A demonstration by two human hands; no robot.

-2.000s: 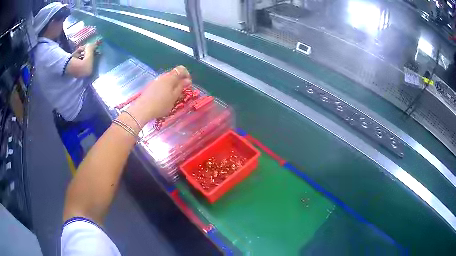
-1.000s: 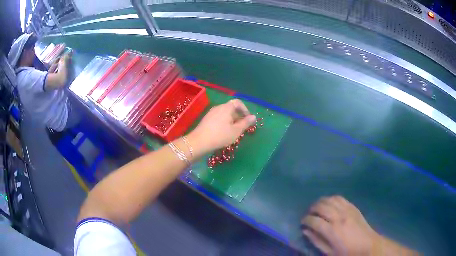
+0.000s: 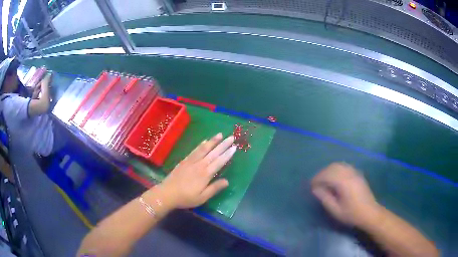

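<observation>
Small copper-coloured rings [image 3: 243,137] lie scattered on the far right part of the green work mat [image 3: 246,179]. My left hand [image 3: 200,172] is spread palm down over the mat, its fingertips at the near edge of the rings; whitish covers show on two fingers. Whatever is under the palm is hidden. My right hand [image 3: 342,189] is over the dark-green surface right of the mat, fingers curled and blurred; I cannot tell if it holds anything. The red parts bin [image 3: 182,125], with copper parts inside, stands at the mat's left end.
Stacked clear trays with red strips [image 3: 108,113] stand left of the bin. A person [image 3: 25,113] works at the far left beside a blue stool [image 3: 75,173]. Metal rails [image 3: 281,75] run across behind, with a dark plate of ring shapes [image 3: 417,83] beyond. Blue tape [image 3: 326,141] lines the surface.
My left hand went from above the trays to the mat, then opened flat there. Rings now lie on the mat. My right hand came into view and moved slightly up. The view has shifted.
</observation>
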